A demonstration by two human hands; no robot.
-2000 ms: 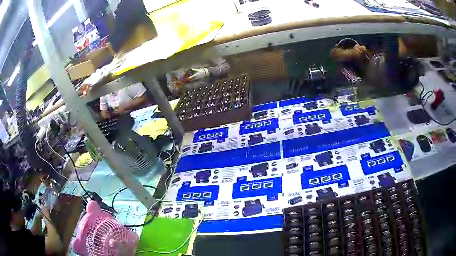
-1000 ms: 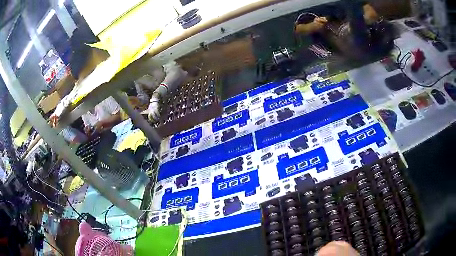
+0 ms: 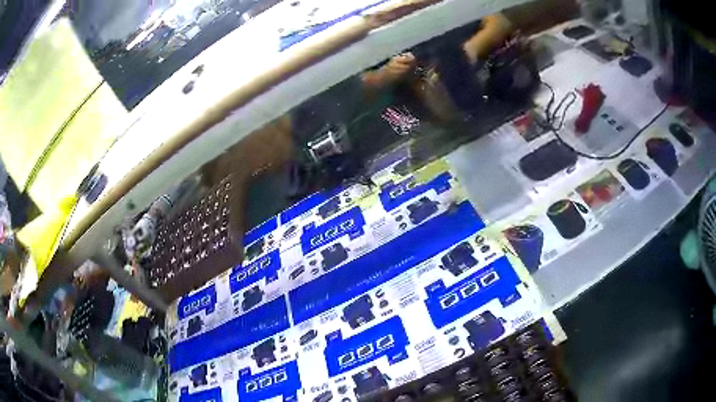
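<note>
A dark brown partitioned parts tray (image 3: 502, 369) lies at the bottom edge, cut off by the frame, with shiny round parts in its cells. It stands on the near side of the white and blue printed sheets (image 3: 345, 271). A second partitioned tray (image 3: 196, 235) stands at the far left of the sheets, with small metallic bits in its cells. Neither of my hands is in the picture.
A gloved hand (image 3: 144, 232) of another person is at the far tray. A raised shelf (image 3: 259, 94) crosses above. A red-handled tool (image 3: 589, 108) with black cord lies on the grey-white sheet. Another person's hands (image 3: 392, 71) are behind. A mint-green fan (image 3: 706, 235) is at the right edge.
The view has swung right and tilted, so the trays and sheets sit further left and lower. The pink fan and green mat left view. The fingertip seen at the near tray is gone.
</note>
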